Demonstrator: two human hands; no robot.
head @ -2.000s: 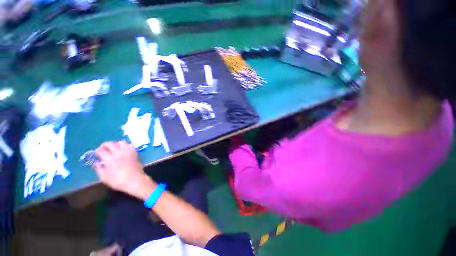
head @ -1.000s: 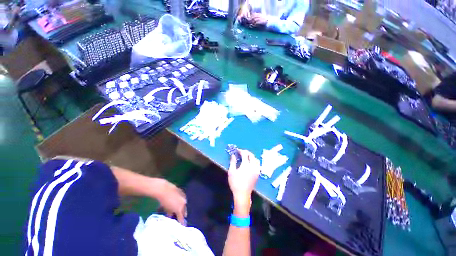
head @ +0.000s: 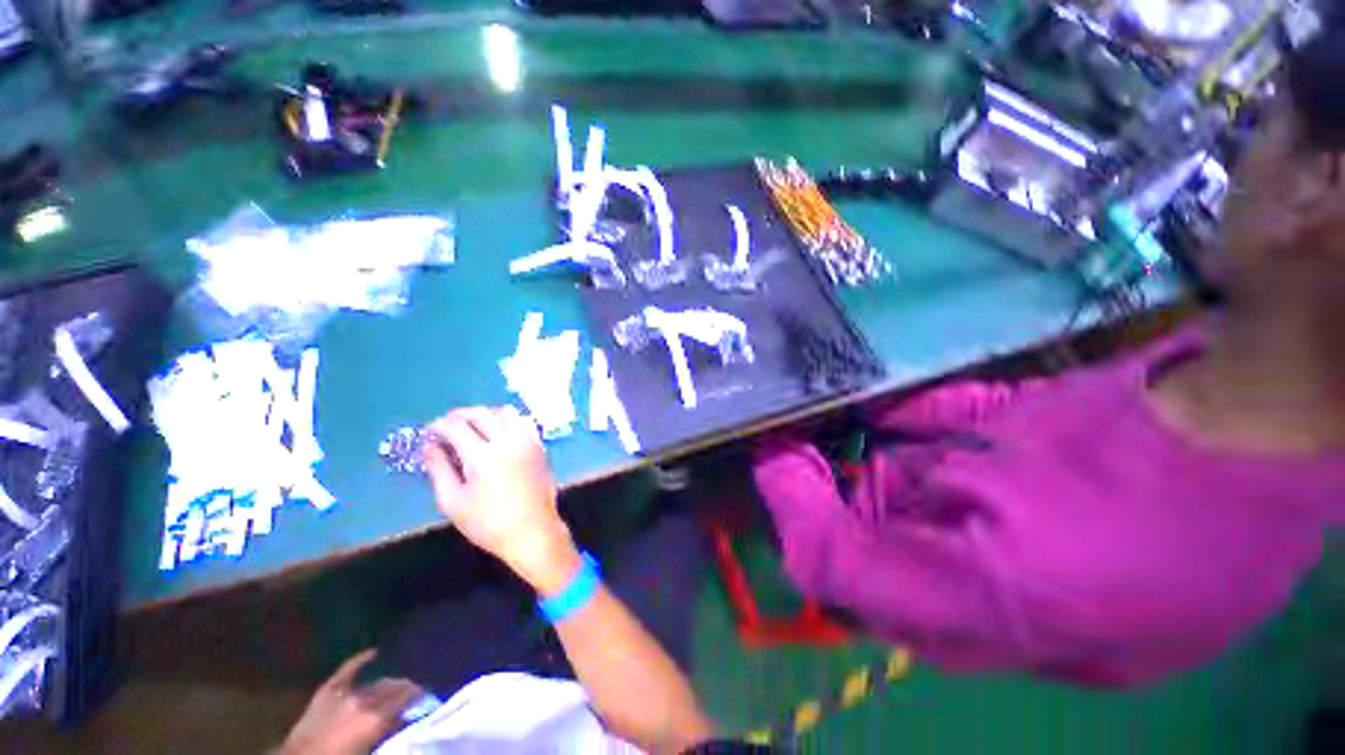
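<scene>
My right hand [head: 499, 487], with a blue wrist band [head: 570, 589], is over the bench's front edge. Its fingers are closed on a small dark circuit board [head: 401, 449] that sticks out to the left, low over the green top. My left hand [head: 351, 714] is below the bench at the bottom edge, partly cut off and blurred; whether it holds anything is unclear. The larger pile of white ribbon cables [head: 236, 428] lies left of the board. The smaller pile [head: 544, 372] lies just behind my right hand, beside the black right tray [head: 723, 398].
Cabled boards [head: 686, 336] lie in the right tray, with orange-and-silver leads [head: 819, 221] beyond it. Clear plastic bags [head: 317, 263] lie behind the larger pile. The left tray [head: 96, 516] is cut off at the left. A person in a magenta top [head: 1033, 502] sits at the right.
The view has swung right, bringing the person in magenta back into view and cutting off the left tray. My right hand still holds the board near the bench edge. My left hand now shows at the bottom edge.
</scene>
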